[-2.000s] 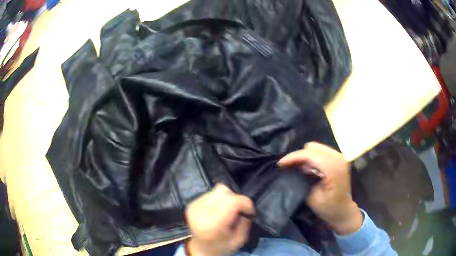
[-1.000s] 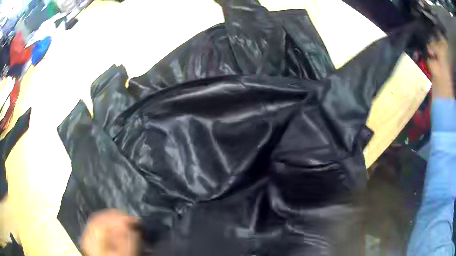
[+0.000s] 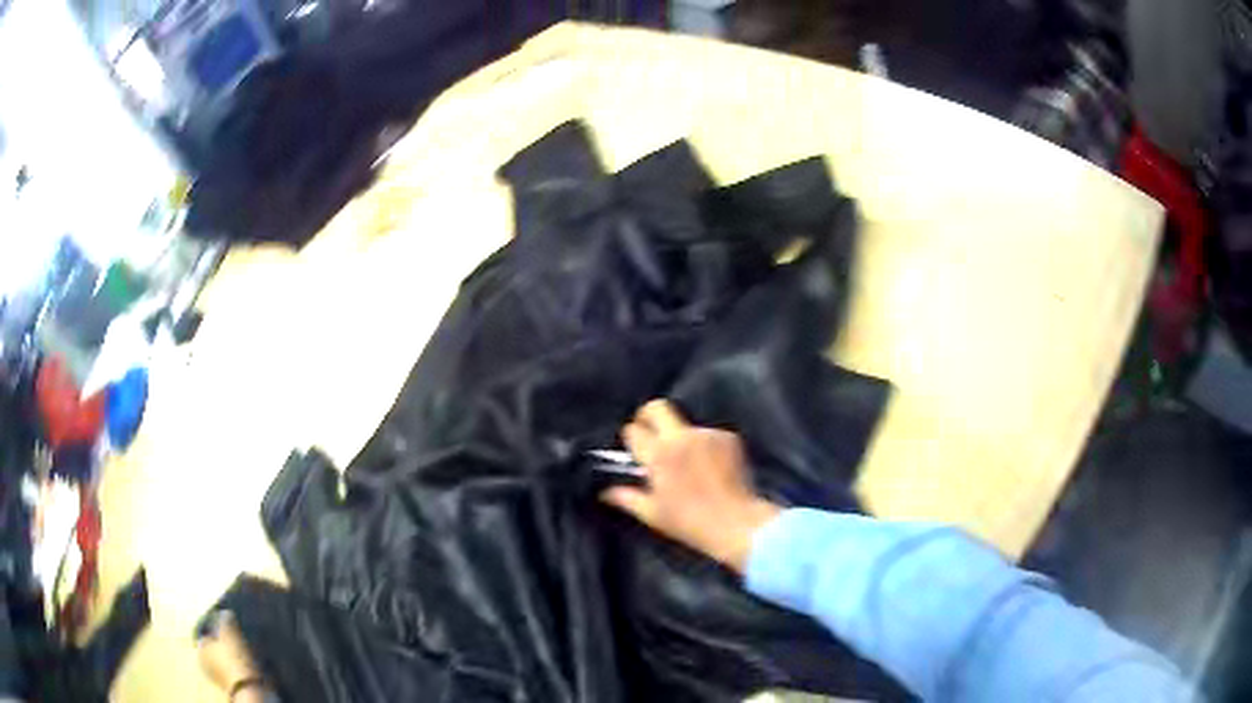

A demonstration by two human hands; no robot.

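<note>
A shiny black jacket (image 3: 508, 536) lies spread and wrinkled over the pale table, its pointed flaps towards the far side. My right hand (image 3: 687, 481) is over the middle of the jacket, closed around small silver snips (image 3: 614, 463) whose points stick out to the left. My left hand (image 3: 231, 657) is small, blurred and partly cut off at the lower left, at the jacket's edge by a black end piece. I cannot tell whether it grips the cloth.
The pale table (image 3: 1002, 302) has a curved far edge. Dark garments (image 3: 288, 137) are piled beyond it at the upper left. A red item (image 3: 1167, 234) is past the right edge. Red and blue items (image 3: 126, 408) are at the left. Another black piece (image 3: 117, 632) is at the lower left.
The jacket has been turned and laid flatter, with its flaps now at the far side. My right hand has come in from the far right to the jacket's middle. The snips now show.
</note>
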